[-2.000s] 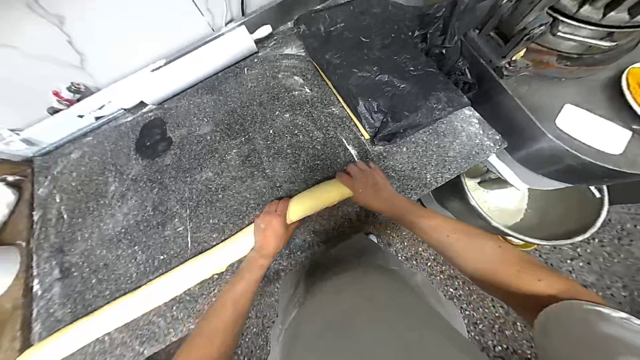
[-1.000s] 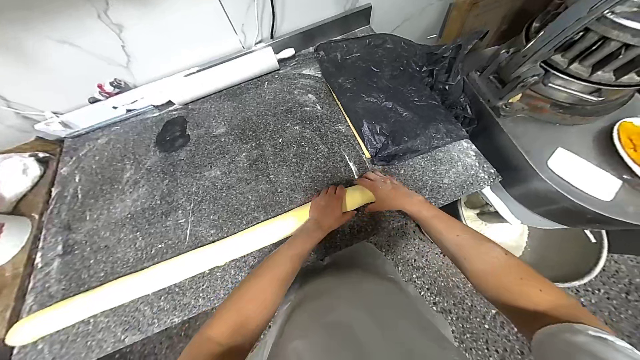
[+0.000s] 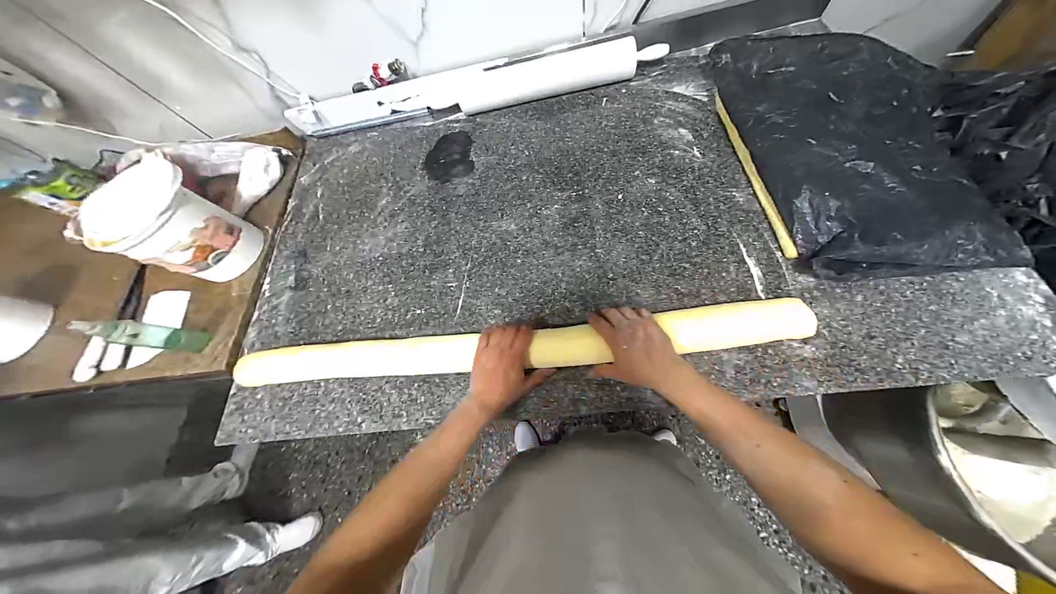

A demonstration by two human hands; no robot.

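Observation:
A long pale-yellow roll of dough (image 3: 388, 358) lies left to right along the near part of a speckled stone worktop (image 3: 544, 223). My left hand (image 3: 502, 367) grips it near its middle, fingers over the far side and thumb toward me. Just to the right, my right hand (image 3: 637, 345) grips the same roll, with a short stretch of dough between the hands. The undersides of the fingers are hidden. Black plastic sheeting (image 3: 866, 157) lies at the back right, and a strip of yellow dough (image 3: 755, 177) shows along its left edge.
A white rolling pin (image 3: 553, 76) rests against the back wall. On the left, a wooden table (image 3: 49, 272) holds a white plastic bucket (image 3: 186, 223) and tools. A metal bowl (image 3: 949, 462) with pale contents stands below right. Another person's leg (image 3: 140, 553) shows at lower left.
My hands have moved left along the dough roll from its right end. The whole roll now lies closer to level across the worktop. The view has swung left.

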